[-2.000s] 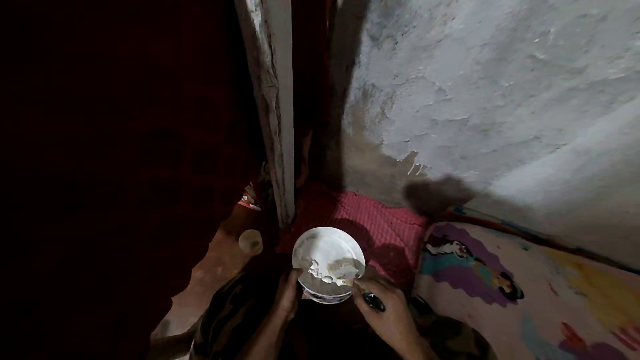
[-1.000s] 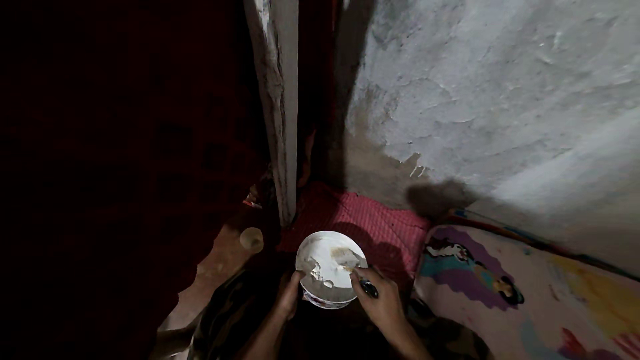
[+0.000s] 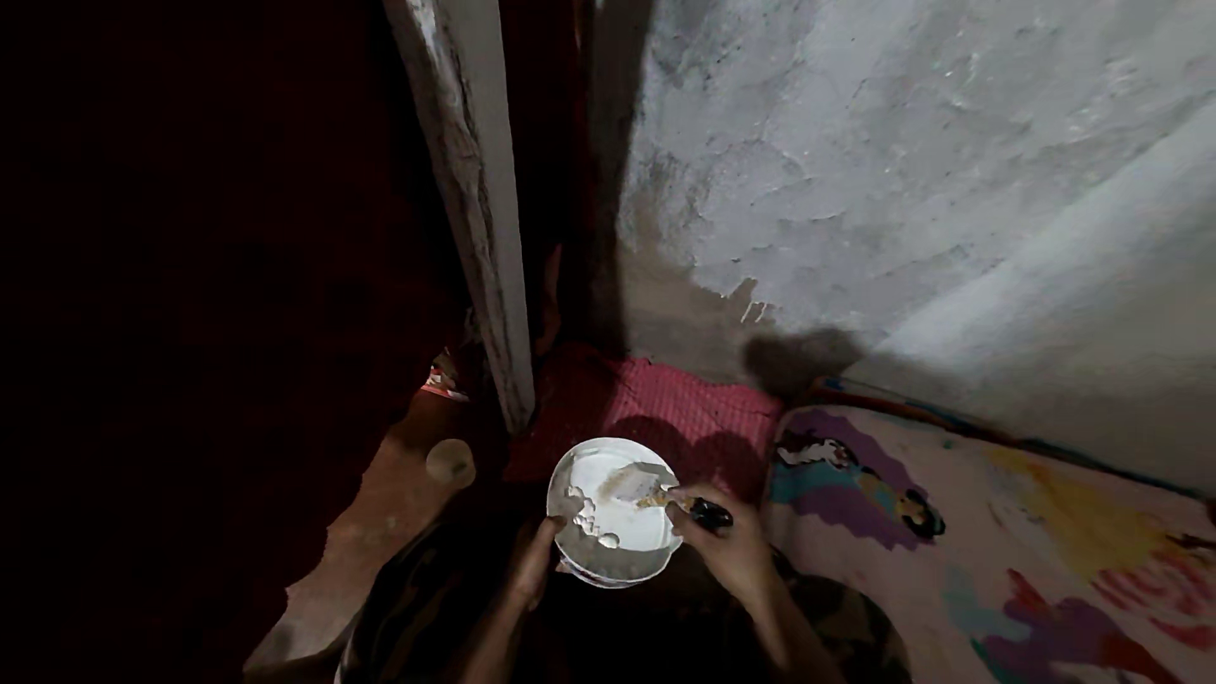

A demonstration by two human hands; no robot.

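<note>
A round white tub (image 3: 622, 565) sits low in the centre of the view, tilted so its inside shows. White paste-like lumps (image 3: 586, 518) cling to the left part of its inside. My left hand (image 3: 534, 560) grips the tub's left rim, thumb at the edge. My right hand (image 3: 727, 537), at the right rim, is closed around the dark handle (image 3: 711, 514) of a scraper-like tool. The tool's flat, pale blade (image 3: 636, 483) reaches into the tub. Its exact kind is hard to tell.
A grey, peeling wall (image 3: 807, 171) rises at the right, and a worn upright post (image 3: 489, 209) stands left of centre. Below the wall lie a pink ribbed mat (image 3: 703, 408) and a patterned mattress or mat (image 3: 855, 560). A pale round cup-like thing (image 3: 450, 464) is on the floor at left.
The tool in my right hand has shifted within the tub, and its blade now shows more plainly near the upper right of the inside. My left hand stays on the rim.
</note>
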